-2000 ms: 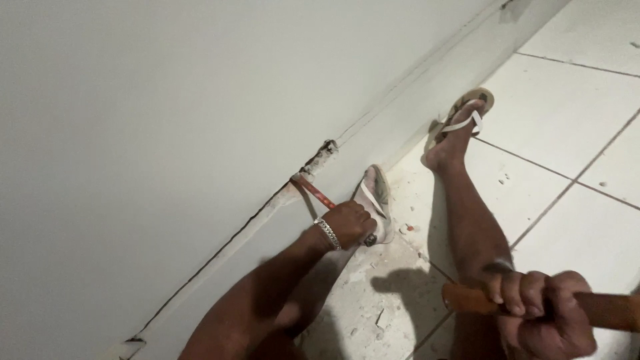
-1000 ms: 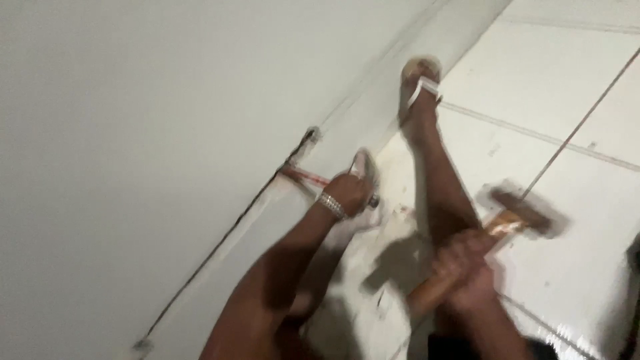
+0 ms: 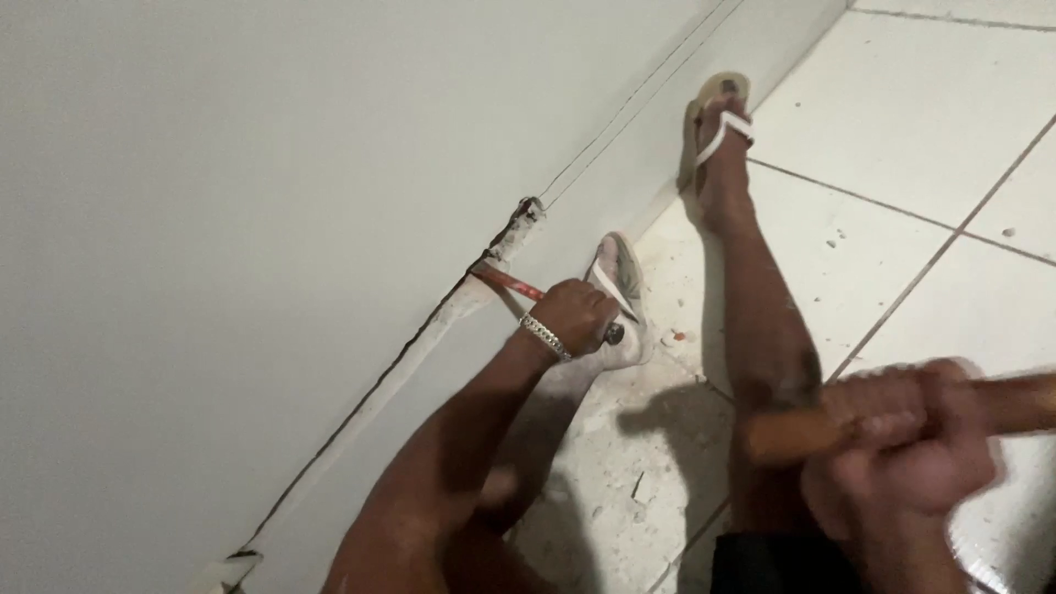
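My left hand (image 3: 573,318), with a metal bracelet at the wrist, is closed around a red cold chisel (image 3: 516,285). The chisel's tip rests at the edge of a rough groove (image 3: 450,309) cut in the white wall (image 3: 247,206); its dark struck end shows below the hand. At the lower right my right hand (image 3: 912,437), slightly blurred, grips the wooden handle of a hammer (image 3: 1015,403). The hammer's head is out of view past the right edge. Two thin parallel lines (image 3: 627,115) run up the wall from the groove's upper end.
My feet, in flip-flops (image 3: 619,272) with white straps, are near the foot of the wall, one farther up. Small rubble (image 3: 678,337) and dust lie on the light floor tiles (image 3: 874,198). The lower end of the groove has a broken patch (image 3: 231,569).
The right hand swung the hammer in to where its head showed over the floor one second ago, then back out to the lower right. The left hand still holds the chisel against the groove.
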